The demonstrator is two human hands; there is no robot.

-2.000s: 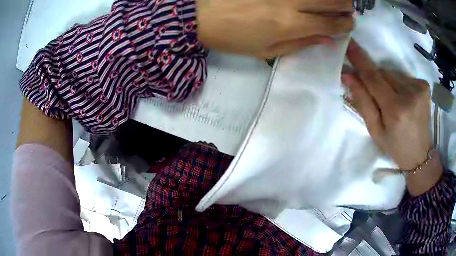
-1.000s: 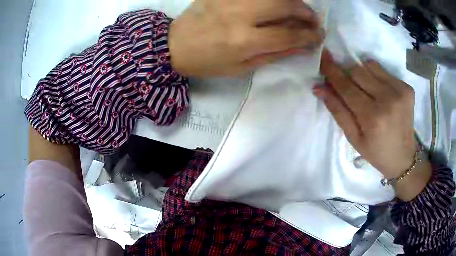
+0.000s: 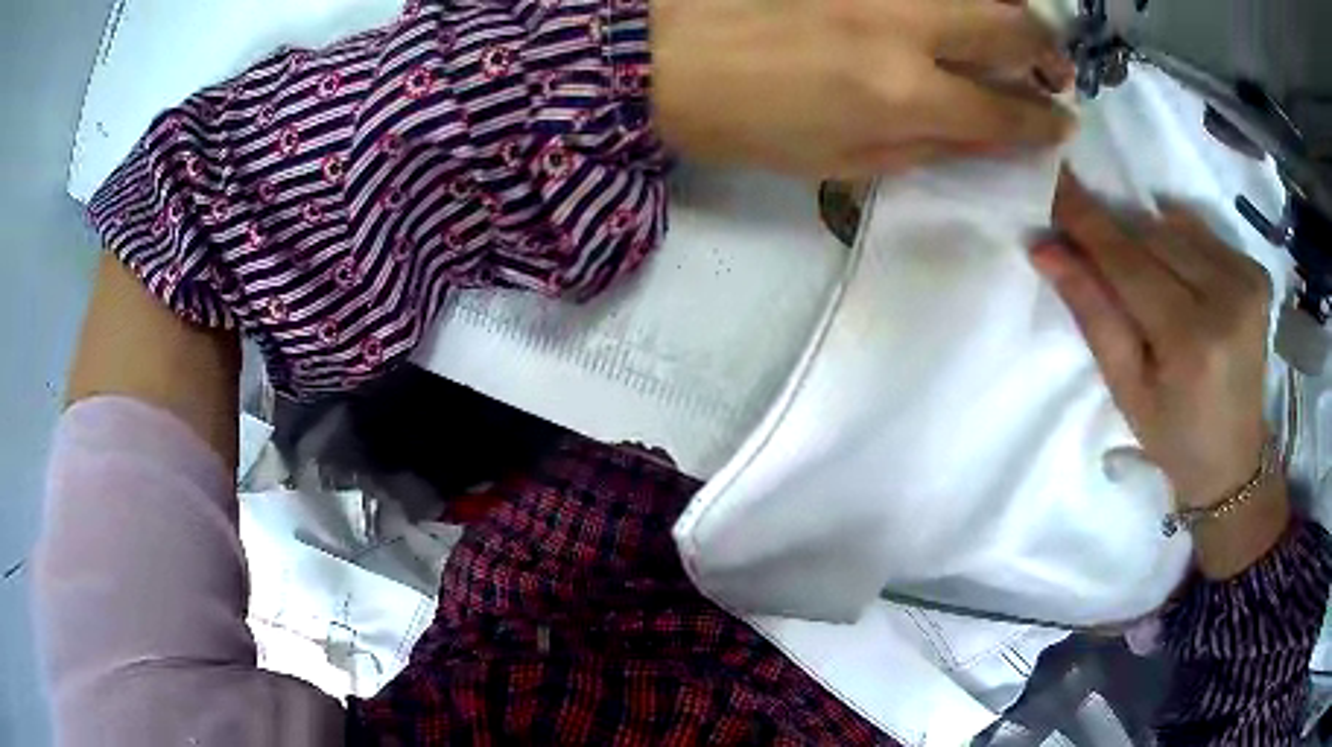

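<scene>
A white garment body (image 3: pixel 935 394) with dark stitching along its left edge lies on the machine table and hangs over the front edge. My left hand (image 3: pixel 877 88) reaches in from the left at the top and holds the cloth with its fingertips near the presser foot (image 3: pixel 1099 51). My right hand (image 3: pixel 1183 329) is on the right part of the cloth, its fingertips gripping a raised edge or fold just below my left fingertips. The needle point and the seam under my fingers are hidden.
The white table (image 3: pixel 657 314) has printed ruler markings. Dark machine parts (image 3: pixel 1264 219) stand at the upper right. White pieces with dark lines (image 3: pixel 329 584) lie at the lower left, beside my checked apron (image 3: pixel 584 584). More white cloth (image 3: pixel 862 664) hangs below the garment.
Both hands and the cloth have moved right, and my left hand has moved up toward the presser foot. The cloth's lower left corner has shifted right.
</scene>
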